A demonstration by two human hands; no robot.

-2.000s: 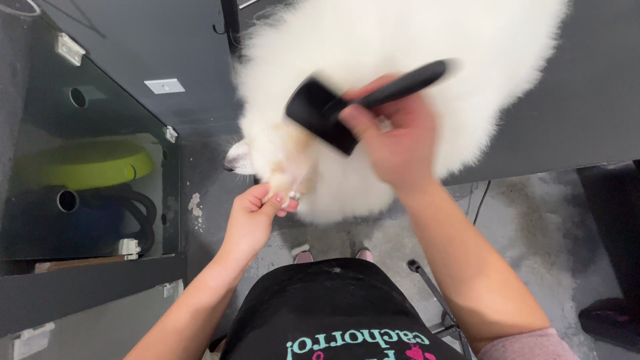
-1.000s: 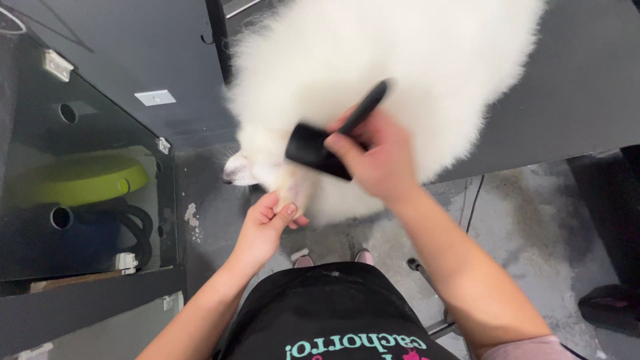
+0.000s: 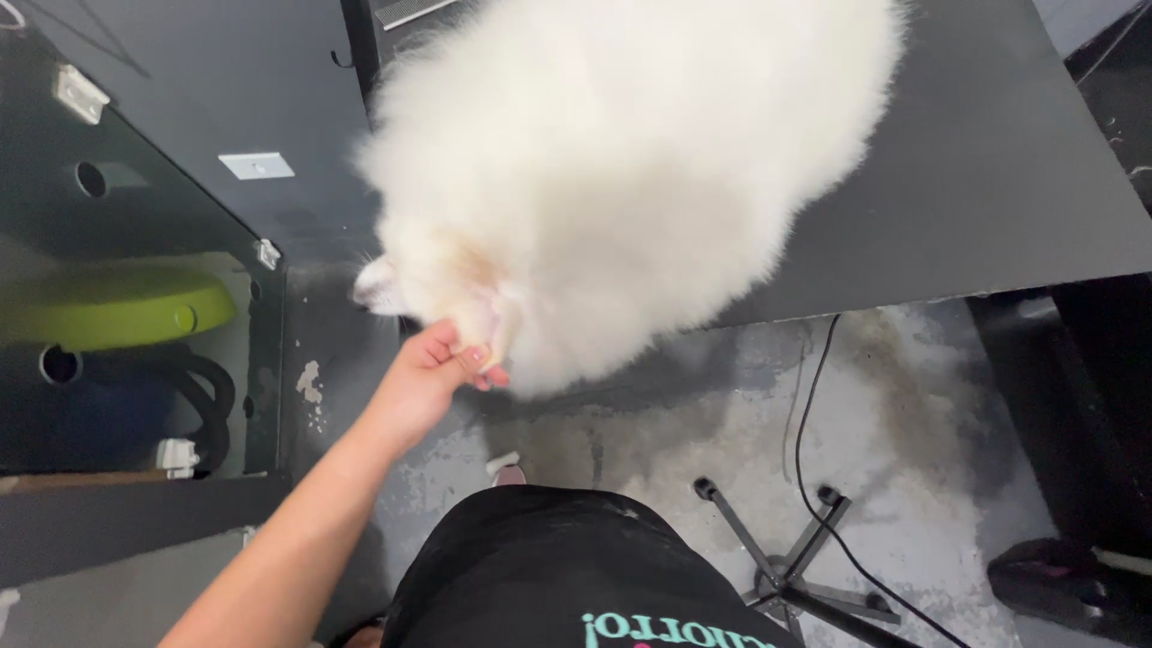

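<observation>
A fluffy white dog (image 3: 630, 162) is on the dark grooming table (image 3: 954, 198), its muzzle pointing left. My left hand (image 3: 441, 360) pinches the tip of the dog's ear (image 3: 490, 324) between thumb and fingers, and the pinkish inner side of the ear shows. Light brown fur lies just above the ear. My right hand is out of the frame, and the black brush is not in view.
A dark cabinet (image 3: 270, 360) with a lime-green item (image 3: 126, 306) and a black hose (image 3: 211, 405) stands at the left. Below the table are a black cable (image 3: 801, 450) and a wheeled stand base (image 3: 783, 576) on the concrete floor.
My right hand and the black brush, over the dog's head and neck in both earlier frames, have left the view. My left hand still holds the ear.
</observation>
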